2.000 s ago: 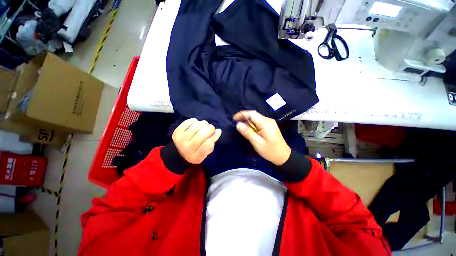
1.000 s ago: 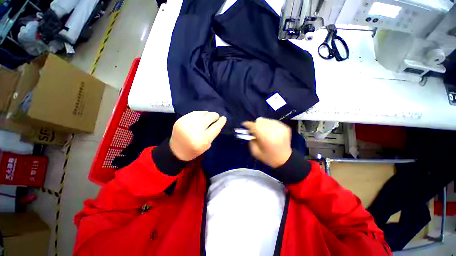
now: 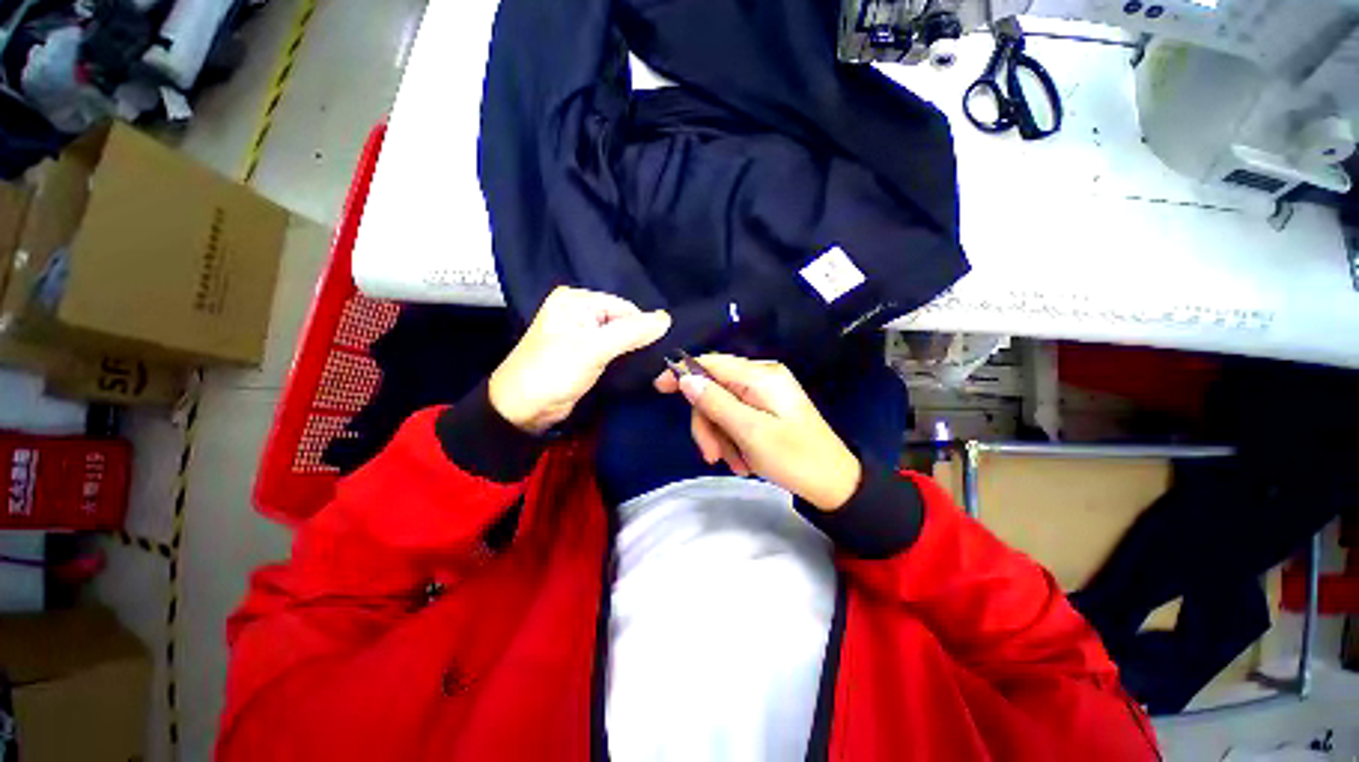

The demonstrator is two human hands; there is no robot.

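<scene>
A dark navy garment (image 3: 730, 179) lies on the white table and hangs over its front edge towards my lap. A white label (image 3: 832, 274) shows on it. My left hand (image 3: 574, 354) is closed at the garment's edge, with thumb and forefinger pinched together; whether cloth or thread is between them cannot be told. My right hand (image 3: 760, 424) holds small thread snips (image 3: 686, 366), with the tips pointing up and left, a short way from my left fingertips. The snips' handles are mostly hidden in my hand.
Black scissors (image 3: 1012, 90) lie beside the white sewing machine (image 3: 1245, 104) at the upper right. A red crate (image 3: 321, 357) with dark cloth stands left of the table (image 3: 1103, 283). Cardboard boxes (image 3: 164, 246) stand on the floor at left. Dark cloth hangs over a metal-framed board at lower right.
My view has shifted slightly, so the table sits higher. My right hand has turned, and the snips now point towards my left hand. My left hand has stayed near the garment's edge.
</scene>
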